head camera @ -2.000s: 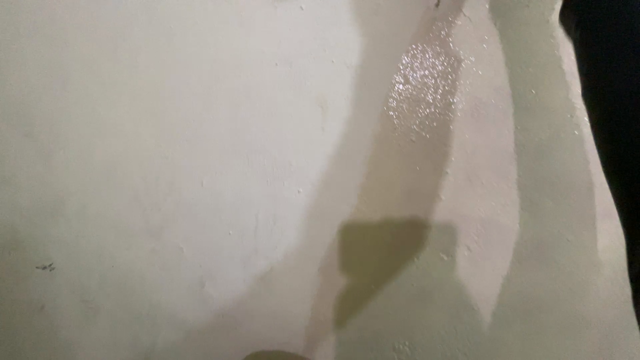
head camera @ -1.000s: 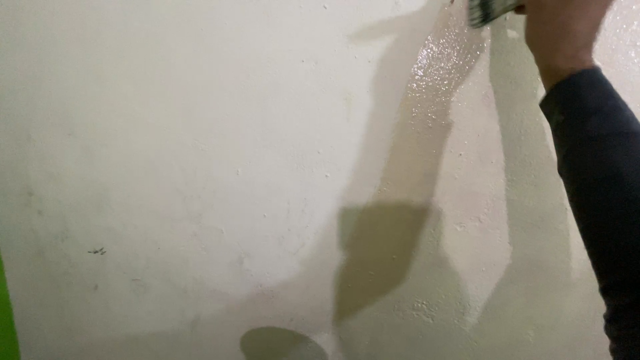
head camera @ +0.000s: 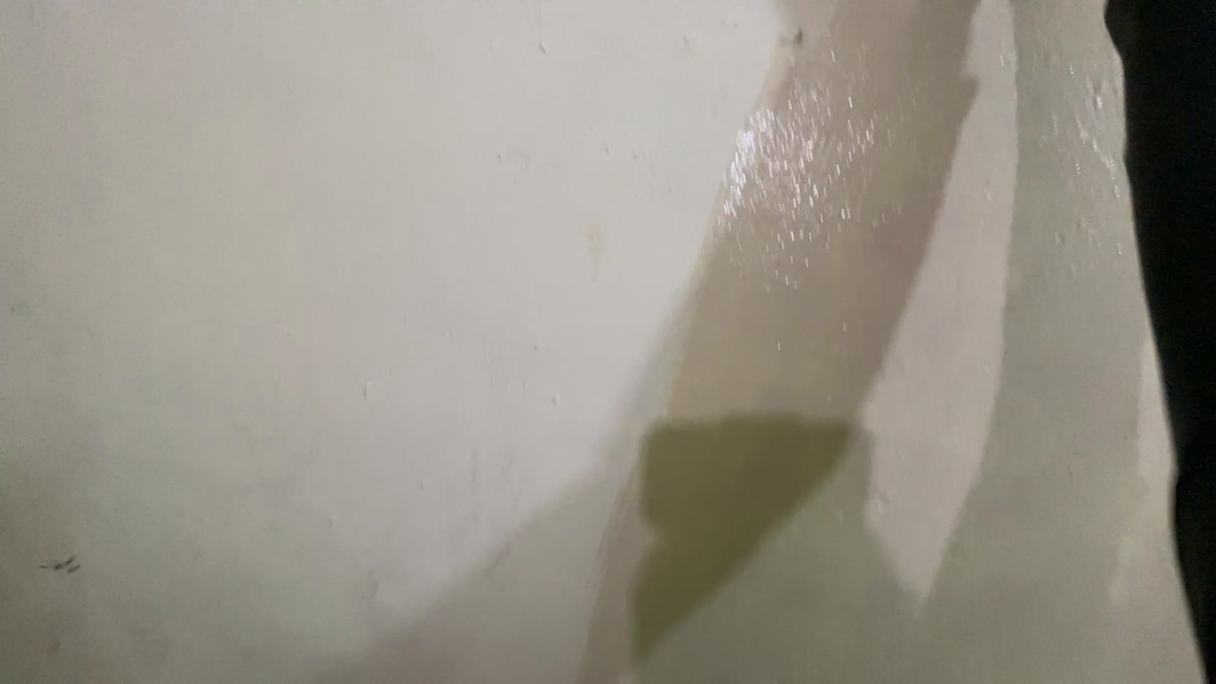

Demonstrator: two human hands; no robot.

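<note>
A dark sleeve (head camera: 1164, 313) runs down the right edge of the head view, in front of a pale wall (head camera: 285, 285). The hand at its end is out of the frame, so what it holds is hidden. My left hand is not in view either. Glossy, wet-looking speckles (head camera: 798, 180) shine on the upper right part of the wall. Overlapping shadows fall across the wall's right half, the darkest (head camera: 741, 503) lying low, right of centre.
The wall surface fills nearly the whole view. It has small bumps, a dark scuff mark (head camera: 62, 564) at lower left and a small dark spot (head camera: 796, 38) near the top.
One second ago a hand with a brush-like tool showed at the upper right; both have left the view. The sleeve now stands nearly upright along the right edge.
</note>
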